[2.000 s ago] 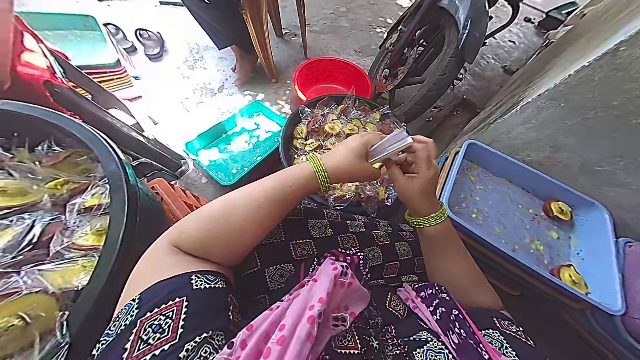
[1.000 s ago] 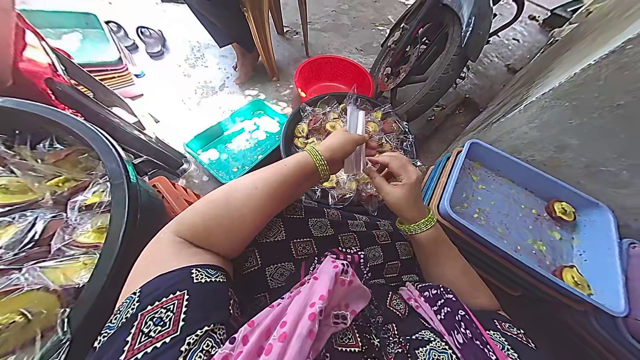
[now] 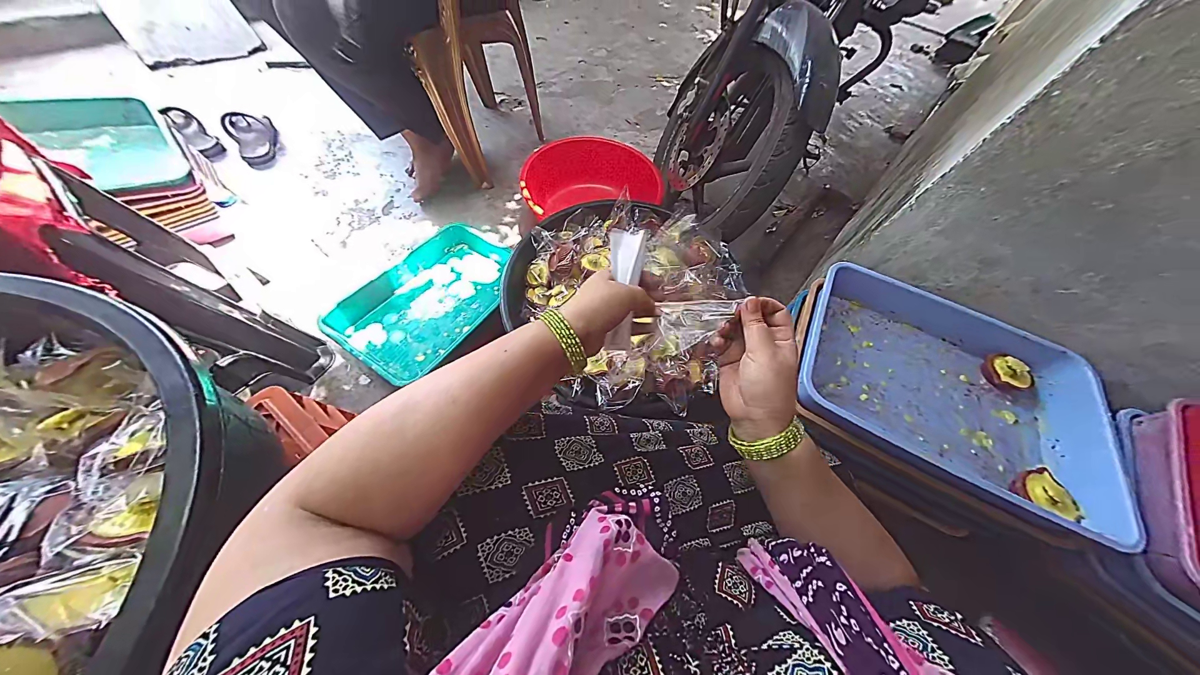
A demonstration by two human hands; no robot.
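My left hand [image 3: 609,307] grips a stack of clear plastic bags [image 3: 626,258] above a dark tub [image 3: 514,281]. Between my two hands stretches a clear plastic bag [image 3: 696,321], its right end pinched in the fingers of my right hand [image 3: 757,361]. Under both hands the tub holds many wrapped items [image 3: 591,251], dark red-brown with yellow-green tops. At the right, a blue tray [image 3: 900,403] bears an unwrapped item [image 3: 1009,371] of that kind and another [image 3: 1048,493] nearer its lower edge, with yellow crumbs scattered about.
A large black tub [image 3: 211,469] of wrapped items stands at the left. Beyond my hands are a red basin [image 3: 591,173], a green tray [image 3: 422,300] and a motorcycle wheel [image 3: 731,141]. Someone's bare foot [image 3: 429,167] is beside a brown plastic chair [image 3: 459,94]. A wall [image 3: 1031,206] rises at right.
My right hand has moved to the right from the stack, and a single clear bag now spans between both hands. The stack stays in my left hand.
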